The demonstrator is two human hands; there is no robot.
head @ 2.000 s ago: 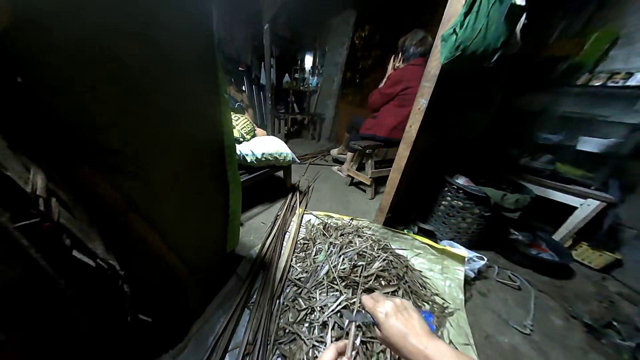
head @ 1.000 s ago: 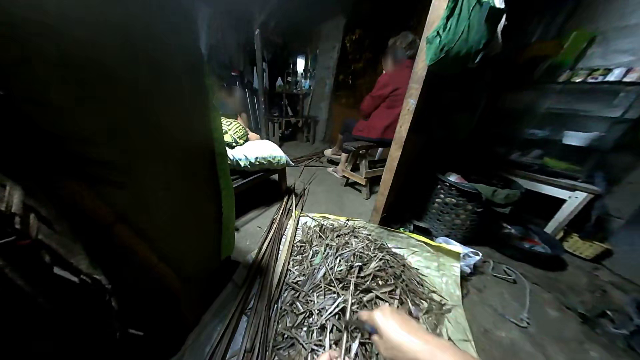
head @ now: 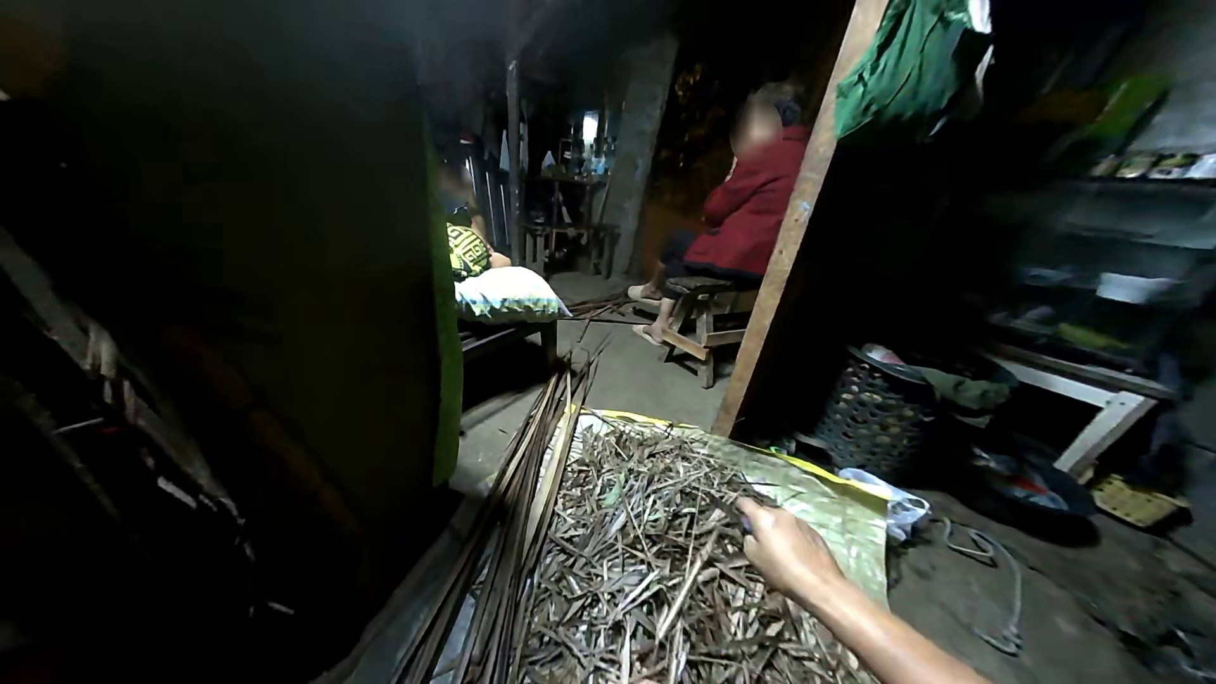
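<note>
My right hand (head: pixel 784 551) is closed around a small dark tool (head: pixel 728 507), apparently a knife with a bit of blue at the handle, above the right side of a heap of dry leaf and stem scraps (head: pixel 627 560). Of my left hand only a sliver of skin (head: pixel 650 680) shows at the bottom edge; its grip is hidden. A pale strip (head: pixel 689 584) slants across the heap between the hands. Long thin dark strips (head: pixel 508 532) lie in a bundle along the heap's left side. Beneath the heap is a pale green woven sheet (head: pixel 845 522) with a yellow edge.
A wooden post (head: pixel 793 218) leans beyond the sheet. Behind it a person in red (head: pixel 755 209) sits on a wooden stool (head: pixel 708 328); another person is partly visible at left near a pillow (head: pixel 508 293). At right are a woven basket (head: pixel 869 418), a basin (head: pixel 1031 494) and a rope (head: pixel 1016 589).
My right hand has moved forward over the heap, away from the bottom edge. My left hand has dropped almost out of view. The seated person's head has turned.
</note>
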